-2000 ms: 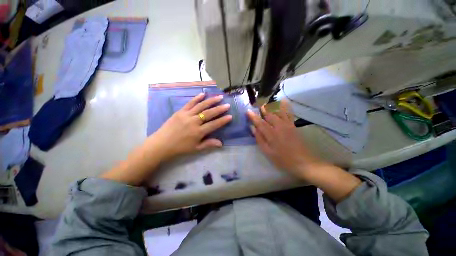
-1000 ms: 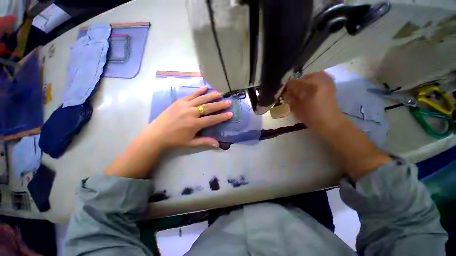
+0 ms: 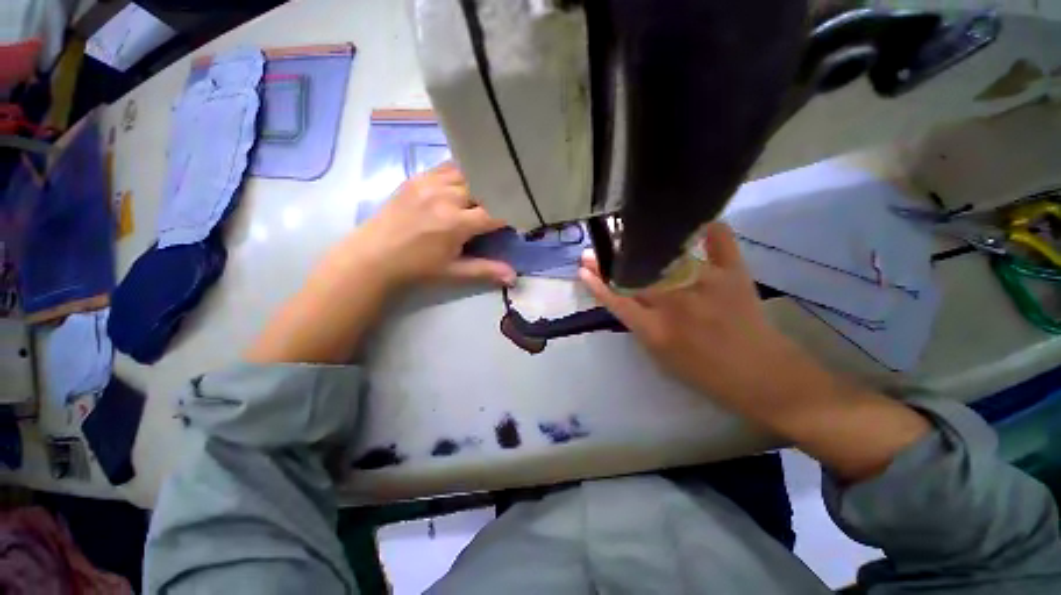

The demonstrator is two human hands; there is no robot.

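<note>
The clear bluish sewing template (image 3: 384,155), with an orange-brown taped edge, lies under the sewing machine head (image 3: 524,105), which hides much of it. My left hand (image 3: 425,233) lies on the template left of the needle area, fingers partly behind the head. My right hand (image 3: 698,314) is at the right of the needle area, its fingertips by the template's right end and the brass-coloured piece; whether it grips anything is unclear. The presser foot and needle are mostly hidden. The dark strip (image 3: 570,323) lies on the table in front of the template.
Light flap pieces (image 3: 838,250) lie right of the needle. A second template (image 3: 305,122) is at upper left, beside light pieces (image 3: 209,145) over dark flap pieces (image 3: 163,302). A darker blue sheet (image 3: 70,233) is far left. Green-and-yellow scissors (image 3: 1030,285) are far right.
The template has moved away from me, deeper under the machine head, uncovering the dark strip's rounded end. My left hand moved with it. My right hand has come back down beside the needle.
</note>
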